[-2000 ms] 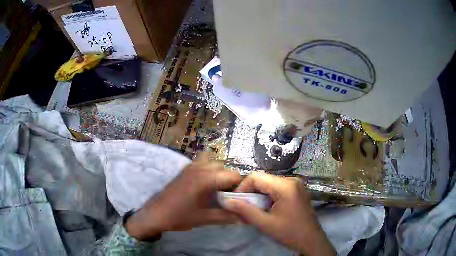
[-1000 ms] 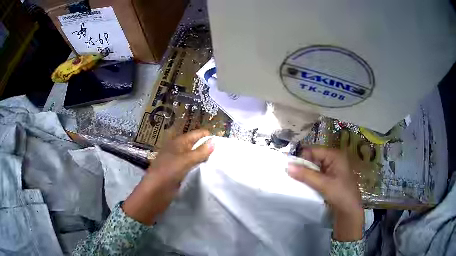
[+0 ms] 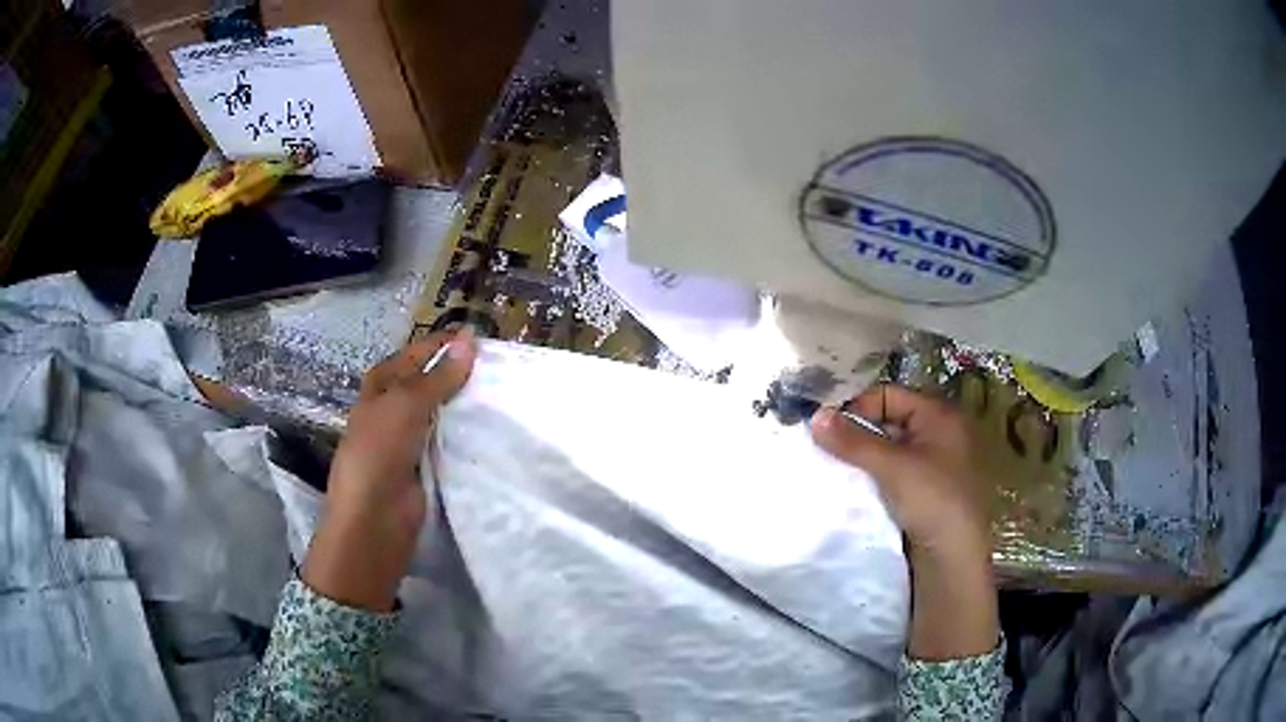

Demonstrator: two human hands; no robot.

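Observation:
A white garment (image 3: 621,522) is stretched between my two hands, its top edge lying below the machine head. My left hand (image 3: 402,437) pinches the left end of that edge over the near edge of the table. My right hand (image 3: 910,459) pinches the right part of the edge beside the dark upper die (image 3: 804,395). The cream machine head (image 3: 931,155) with its round blue badge fills the upper right. The cloth hides the lower die post. The lit area at the die is too bright to show detail.
Grey-white garments (image 3: 155,494) are heaped at left, and more cloth (image 3: 1213,635) lies at lower right. A cardboard box (image 3: 423,85), a dark flat object (image 3: 289,247) with a yellow wrapper (image 3: 219,198), a white oval plate (image 3: 663,289) and a yellow tape roll (image 3: 1065,388) are on the table.
My hands have moved from close together to wide apart, spreading the garment edge. In the last second my left hand went further left and slightly up; my right hand stayed near the die.

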